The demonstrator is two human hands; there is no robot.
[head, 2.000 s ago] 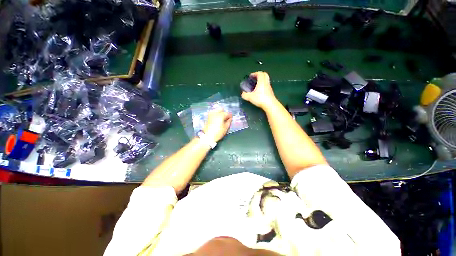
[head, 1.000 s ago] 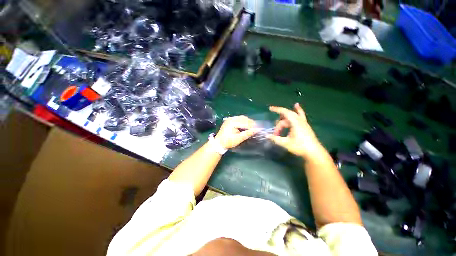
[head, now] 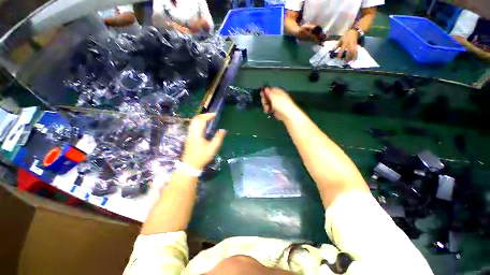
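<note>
A stack of clear poly bags [head: 263, 177] lies flat on the green belt in front of me. My left hand [head: 202, 144] is at the near end of the long shiny tube, its thumb apart from the fingers, with nothing visible in it. My right hand [head: 277, 103] is farther out over the belt, fingers curled; a dark bit shows at its fingertips, too blurred to tell whether it is held. A glinting bagged adapter [head: 240, 97] is just left of it. Bagged adapters [head: 131, 150] are heaped at left. Loose adapters [head: 416, 182] with grey faces lie at right.
A tan-edged tray [head: 219, 80] heaped with bagged units is at back left, beside the shiny tube [head: 224, 95]. An orange-and-blue roll [head: 53, 157] is at the left edge. Across the line are blue baskets [head: 424, 40], a white sheet [head: 362, 58] and workers' hands.
The view has turned and now shows the workers opposite. My hands have parted from the clear bag they held: the left moved to the tube, the right reached forward over the belt.
</note>
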